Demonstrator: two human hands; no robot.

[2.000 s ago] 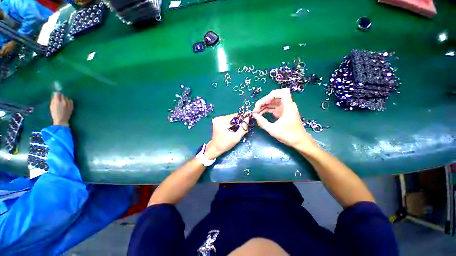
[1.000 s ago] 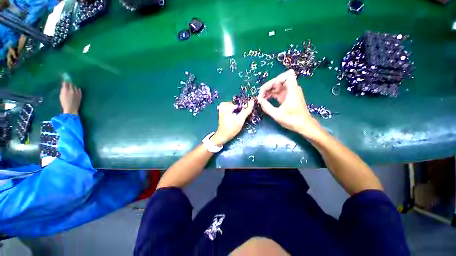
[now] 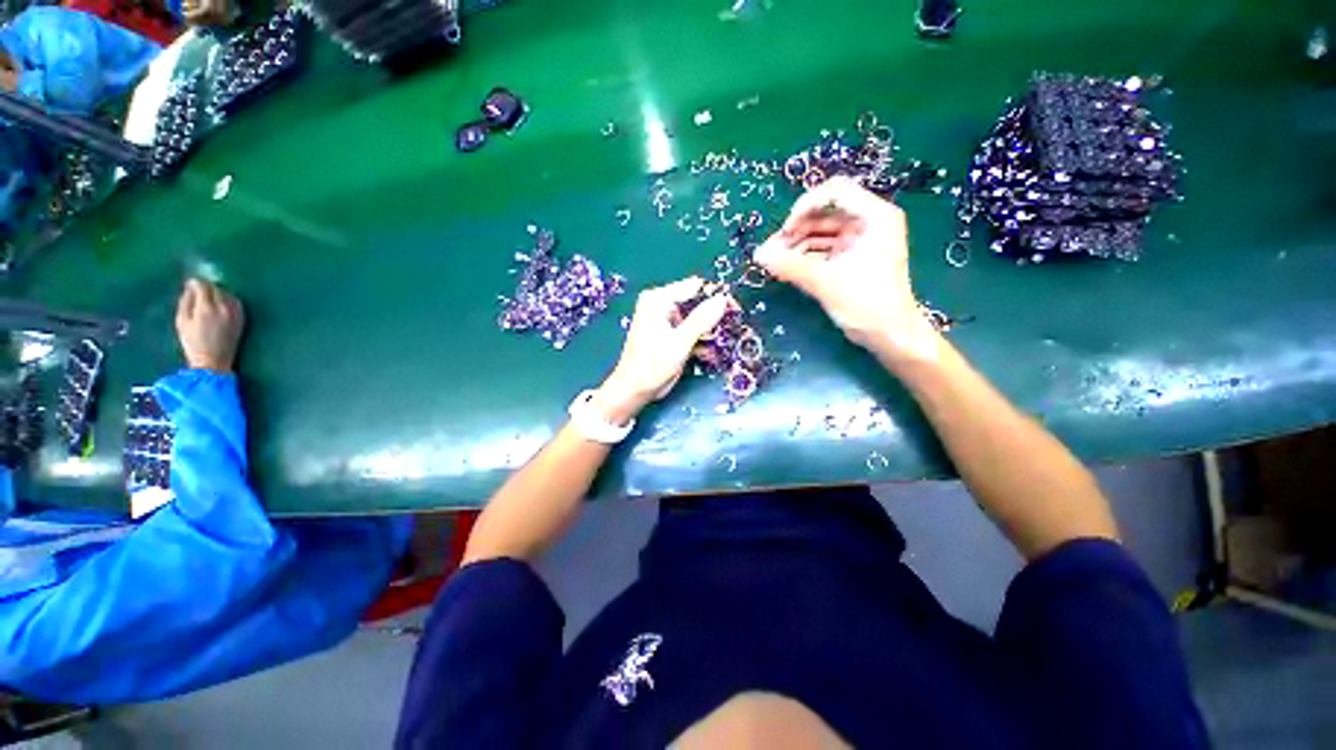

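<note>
My left hand (image 3: 667, 334) is closed on a bunch of small shiny metal pieces (image 3: 733, 352), with rings hanging from it. My right hand (image 3: 843, 252) is just right of it, thumb and fingertips pinched together; whether a tiny piece is between them is too small to tell. Loose open rings (image 3: 718, 198) lie scattered beyond my hands. A heap of ring hardware (image 3: 843, 154) lies behind my right hand. A pile of silver-purple metal pieces (image 3: 560, 293) lies left of my left hand.
A stacked block of dark pieces (image 3: 1077, 173) stands at the right. Two small dark objects (image 3: 491, 120) lie mid-table. At the left are a neighbour's hand (image 3: 210, 325) in a blue sleeve and dark trays (image 3: 150, 440). A ridged stack (image 3: 384, 22) stands on the far side.
My right hand has moved slightly up and away from my left hand, and more rings show hanging below the left hand. The two dark mid-table objects have shifted left.
</note>
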